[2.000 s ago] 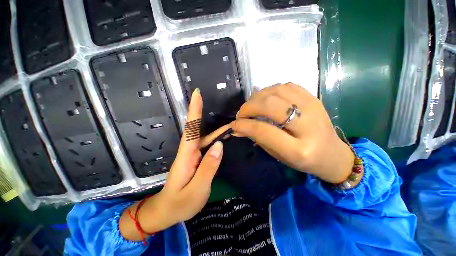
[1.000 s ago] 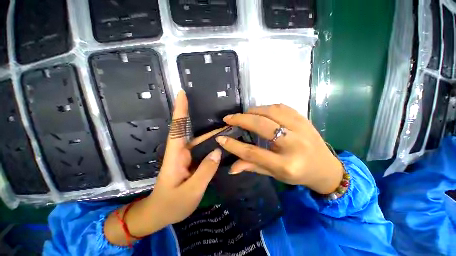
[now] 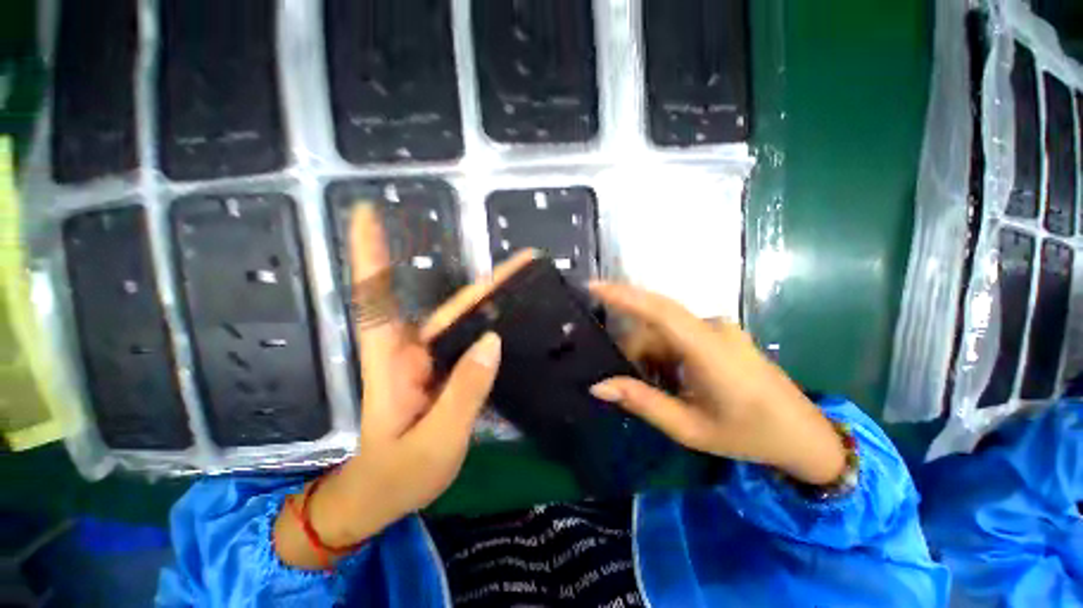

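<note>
A black phone housing (image 3: 556,356) is held tilted in front of me, its upper end blurred. My left hand (image 3: 416,380) grips its upper left end between thumb and fingers, with the index finger raised. A blurred strip of adhesive pieces (image 3: 375,306) lies across that raised finger. My right hand (image 3: 701,374) holds the housing's right edge, thumb on its face; its other fingers are partly hidden behind it. The clear blister tray (image 3: 463,170) lies beyond, with black housings in two rows and a whitish pocket at the lower right. I cannot see an adhesive piece at my right fingertips.
A yellow release sheet (image 3: 21,321) lies at the left edge. Stacked filled trays (image 3: 938,238) stand at the right on the green surface (image 3: 828,214). A blue sleeve of another person (image 3: 1015,499) shows at the lower right.
The housing has been tipped so its broad face shows. My right hand has moved from its upper edge to its right side. The view has shifted, showing more of the tray's upper row.
</note>
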